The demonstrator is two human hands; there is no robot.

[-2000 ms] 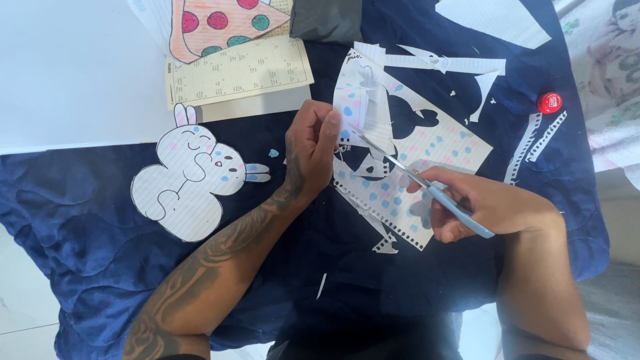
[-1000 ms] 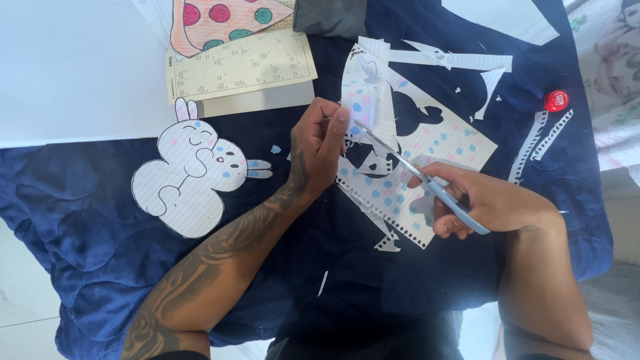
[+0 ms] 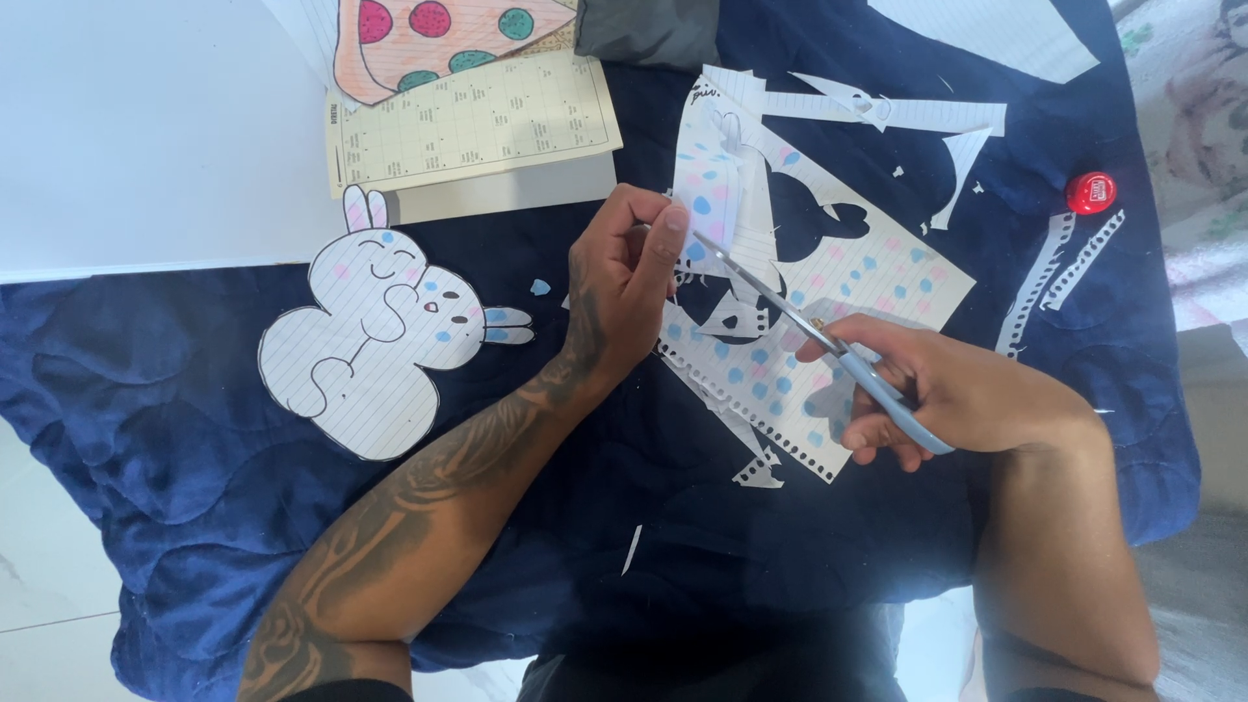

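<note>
My left hand (image 3: 634, 268) pinches the edge of a piece of lined paper with blue and pink spots (image 3: 704, 180). In my right hand (image 3: 916, 395) is a pair of scissors with blue-grey handles (image 3: 892, 400); the blade tips lie at the spotted paper, just right of my left thumb. Beneath is a larger spotted sheet (image 3: 936, 278) with a cut-out gap and a perforated edge. Left of my left hand lies a paper cut-out of two hugging bunnies (image 3: 366, 331), one with pink ears, one with blue.
A dark blue quilted cloth (image 3: 224, 429) lies under everything. A pizza-slice drawing (image 3: 444, 39) rests on a printed cream page (image 3: 478, 122) near a dark grey item (image 3: 648, 29). At right are a red round cap (image 3: 1090, 192), perforated strips (image 3: 1035, 283) and paper scraps (image 3: 960, 175).
</note>
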